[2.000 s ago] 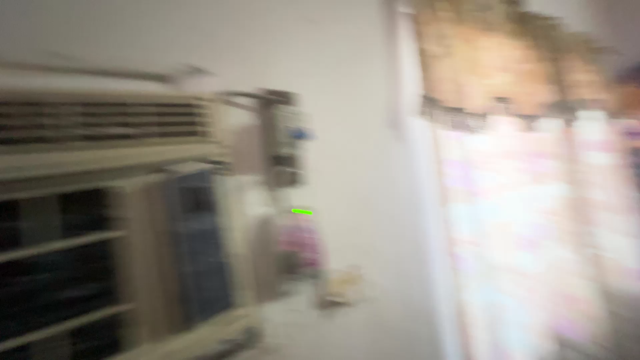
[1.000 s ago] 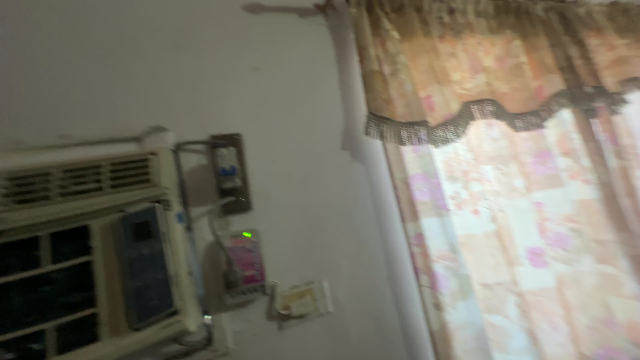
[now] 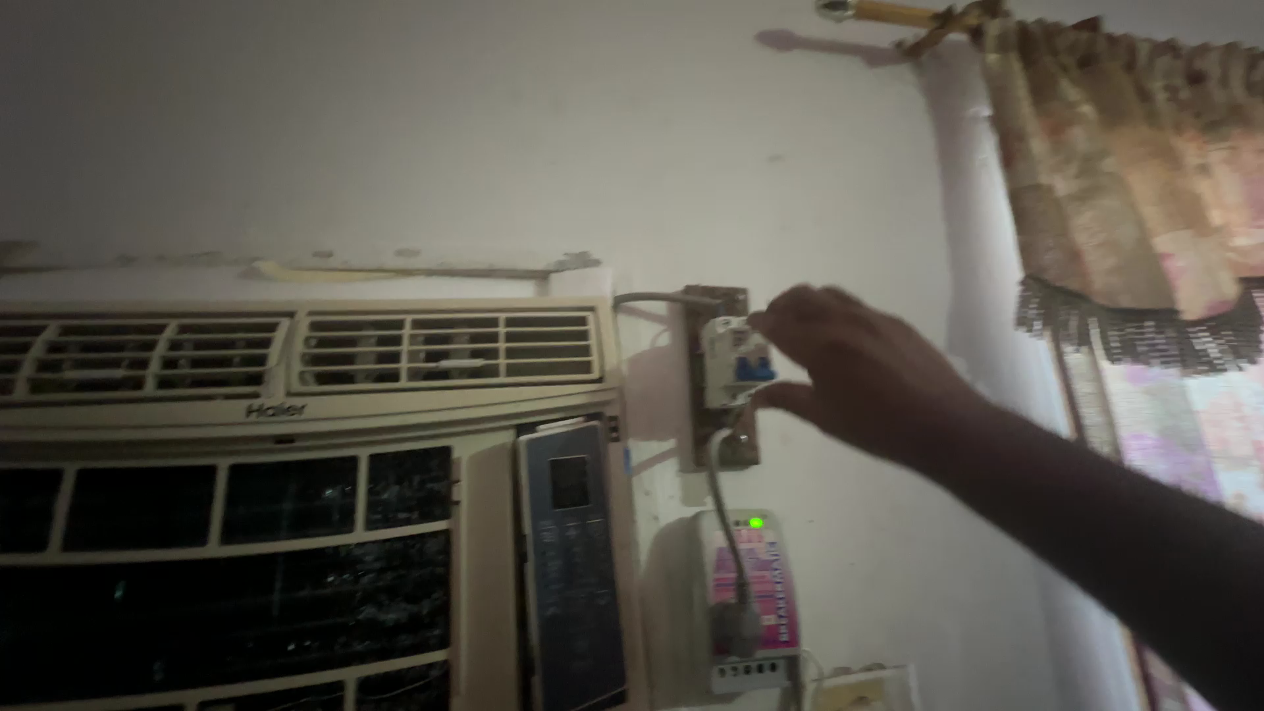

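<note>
My right hand (image 3: 839, 360) reaches in from the right, its thumb and fingers apart around the right side of a white circuit breaker (image 3: 726, 365) with blue toggles (image 3: 755, 368). Whether the fingertips touch the breaker cannot be told. The breaker sits on a brown mounting board (image 3: 739, 449) on the wall. Below it is a white and pink voltage protector (image 3: 780, 592) with a lit green light and a grey plug (image 3: 736, 627) in its front. My left hand is not in view.
A Haier window air conditioner (image 3: 395, 400) fills the lower left, with a dark control panel (image 3: 573, 563) at its right side. A fringed curtain (image 3: 1096, 197) hangs from a rod (image 3: 894, 14) at the right. A wall socket (image 3: 864, 691) shows at the bottom edge.
My right hand has come into view at the circuit breaker, where no hand showed before. The view has shifted and the breaker and air conditioner are sharper.
</note>
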